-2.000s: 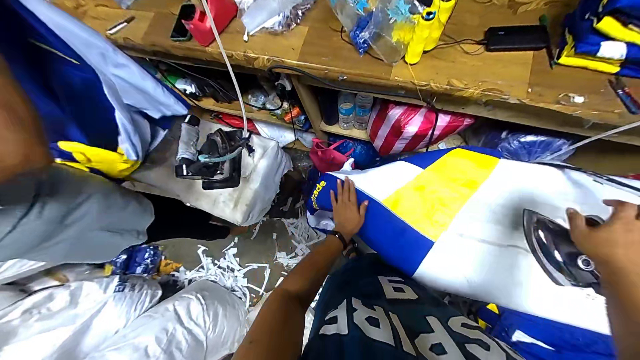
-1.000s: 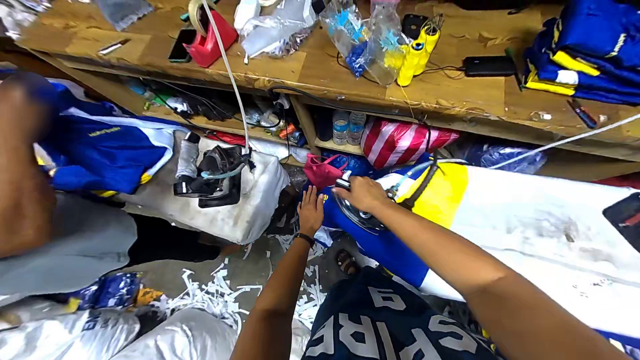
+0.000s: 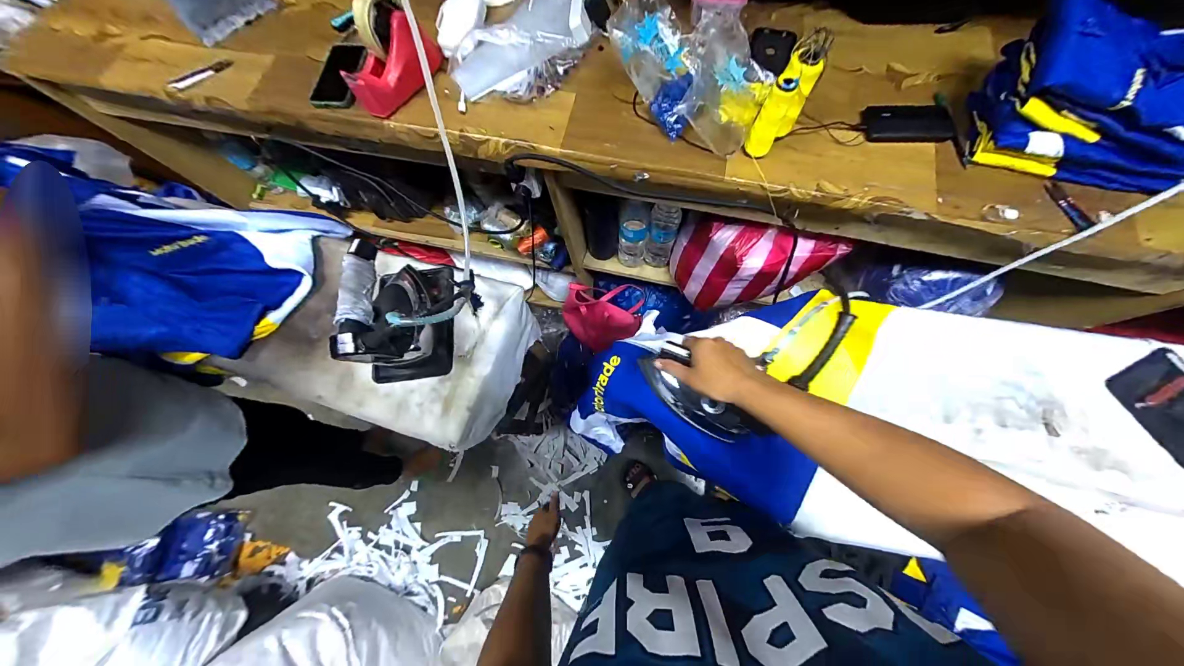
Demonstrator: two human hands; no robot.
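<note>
My right hand [image 3: 717,370] grips the handle of a steam iron [image 3: 698,402], whose soleplate rests on the blue end of a blue, yellow and white garment [image 3: 758,476]. The garment lies over a white padded ironing table [image 3: 999,407]. Low over the floor, left of the garment, hangs my left hand [image 3: 546,520], touching no cloth; its fingers are seen edge-on. A hose and cord run from the iron along my right forearm. A second iron [image 3: 416,324] stands on the left padded table, near a blue garment [image 3: 185,268] beside a co-worker.
Across the back runs a wooden bench [image 3: 518,120] with a red tape dispenser [image 3: 393,69], plastic bags and folded jerseys [image 3: 1091,102]. Paper strips [image 3: 407,546] litter the floor beside white sacks [image 3: 333,629]. A dark iron rest [image 3: 1152,398] lies at the right. A co-worker's arm [image 3: 42,342] is at the left.
The iron has moved from the right side onto the blue end at the left, in my right hand. My left hand has come off the garment and dropped toward the floor.
</note>
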